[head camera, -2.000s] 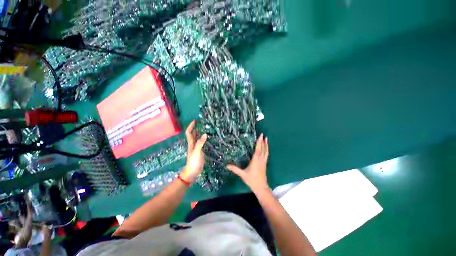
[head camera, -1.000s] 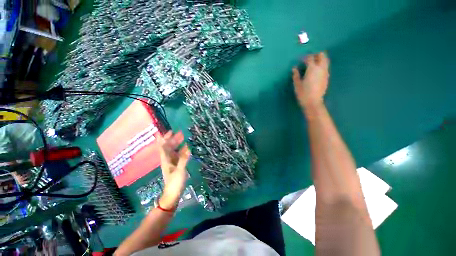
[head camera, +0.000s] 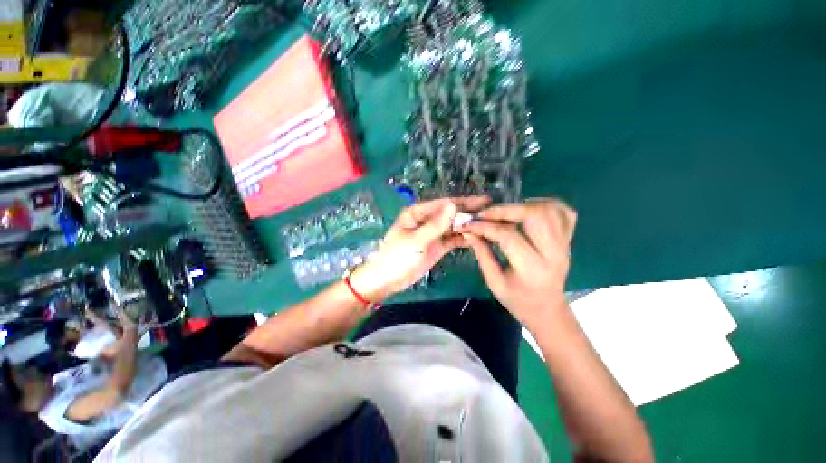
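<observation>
A small white part is pinched between the fingertips of both hands, in front of my body. My left hand holds it from the left and my right hand from the right. The fingers hide most of the part. Just beyond my hands lies a pile of green boards with silver springs. A small blue thing, too blurred to name, shows beside my left fingers.
The red block carries rows of small white parts. A clear holder with boards lies nearer. A standing board stack, red-handled tool and black cable are left. White sheets lie lower right. Another person sits lower left.
My right hand has come back from the far right, where a small white part lay on the mat, to meet my left hand. Both now hold a small white part. The view has shifted.
</observation>
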